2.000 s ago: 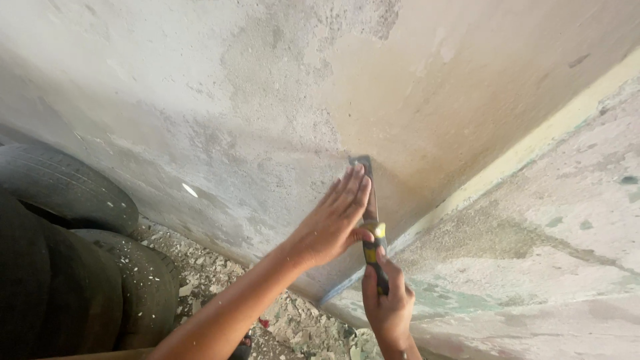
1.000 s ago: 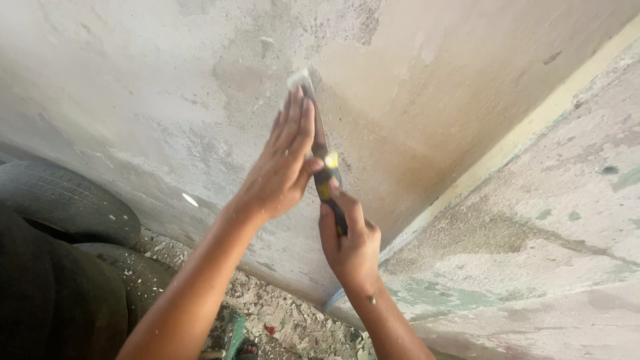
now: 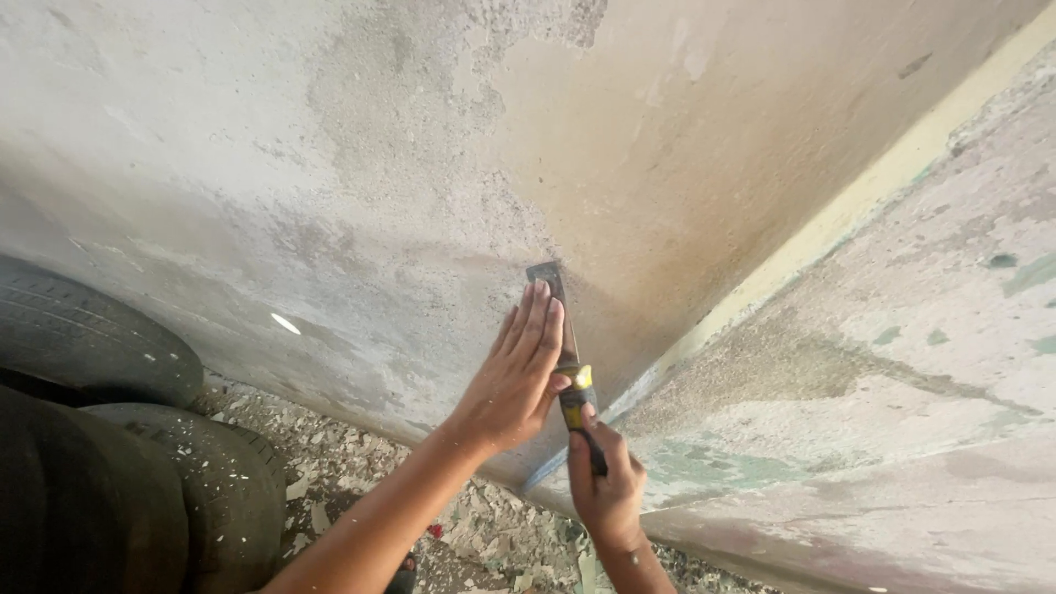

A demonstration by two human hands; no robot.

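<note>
My right hand [image 3: 609, 487] is closed around the black and yellow handle of a scraper [image 3: 569, 330], low in the middle of the view. The scraper's flat metal blade points up and its wide end lies against the patchy plaster wall [image 3: 643, 173]. With fingers straight and together, my left hand [image 3: 524, 371] lies over the blade, its thumb by the top of the handle. Around the blade end, rough grey plaster borders a smoother tan coat.
Dusty tyres [image 3: 223, 487] are stacked at the lower left. Paint and plaster flakes [image 3: 346, 454] cover the floor along the wall's foot. A pale yellow strip [image 3: 825, 231] runs up the corner, where a second wall [image 3: 907, 355] with peeling pink and green paint meets the first.
Both hands and the scraper first moved up and left along the wall, then came back down and right. The right hand has kept its hold on the handle throughout.
</note>
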